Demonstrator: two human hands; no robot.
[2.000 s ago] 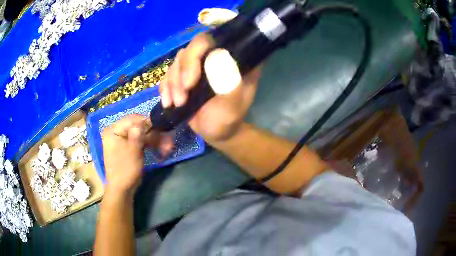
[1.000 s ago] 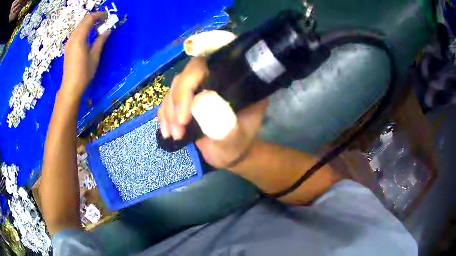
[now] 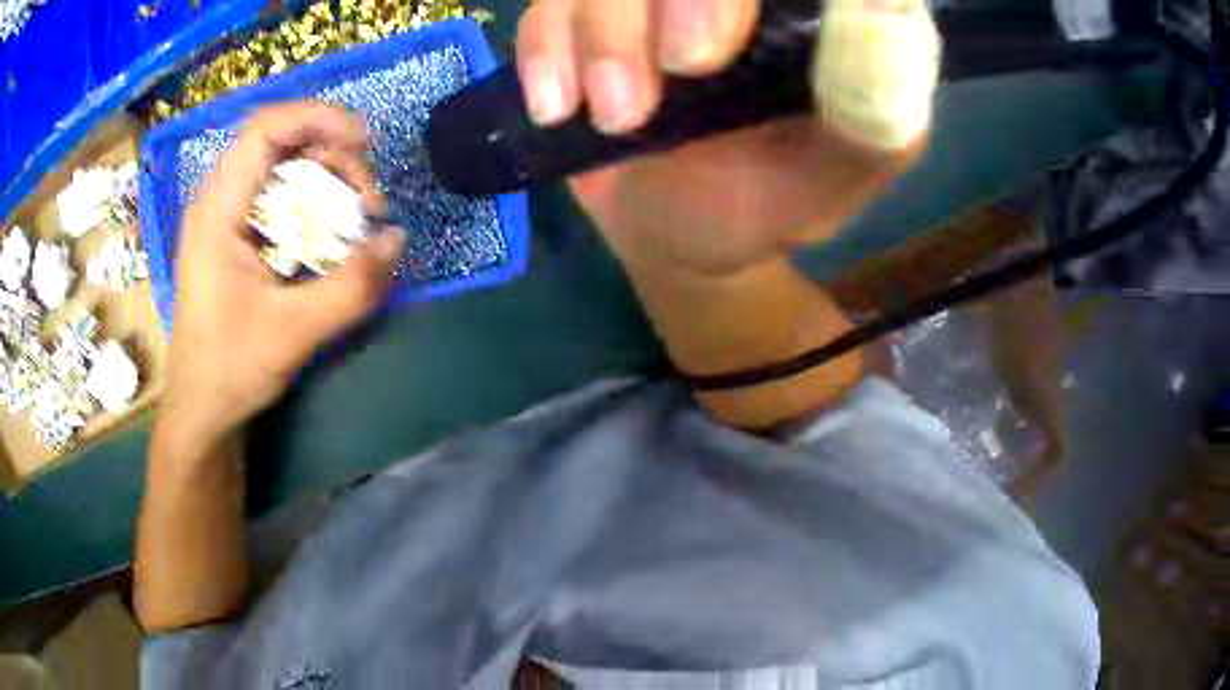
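Note:
My left hand (image 3: 256, 270) holds a white lobed plastic housing (image 3: 312, 218) between curled fingers, over the left part of the blue screw tray (image 3: 159, 223). My right hand (image 3: 701, 175) is shut around a thick black electric screwdriver (image 3: 614, 142), held nearly level. Its nose points left at the housing, a short gap away, over the tray. A cream, rounded piece (image 3: 877, 74) sits by my right thumb on the tool. Small silver-grey screws (image 3: 438, 95) fill the tray. The screwdriver's rear end is partly cut off by the top edge.
A tan cardboard tray (image 3: 81, 460) with several white parts (image 3: 84, 357) lies left of the screw tray. Brass-coloured pieces (image 3: 290, 43) lie behind it, beside the blue sheet (image 3: 81, 68). A black cord (image 3: 944, 286) crosses my right forearm. A carton with clear, crumpled plastic (image 3: 944, 391) stands below right.
My left hand has come back from the white heap on the blue sheet and holds a housing over the screw tray. The view has shifted, so the tool and trays appear higher.

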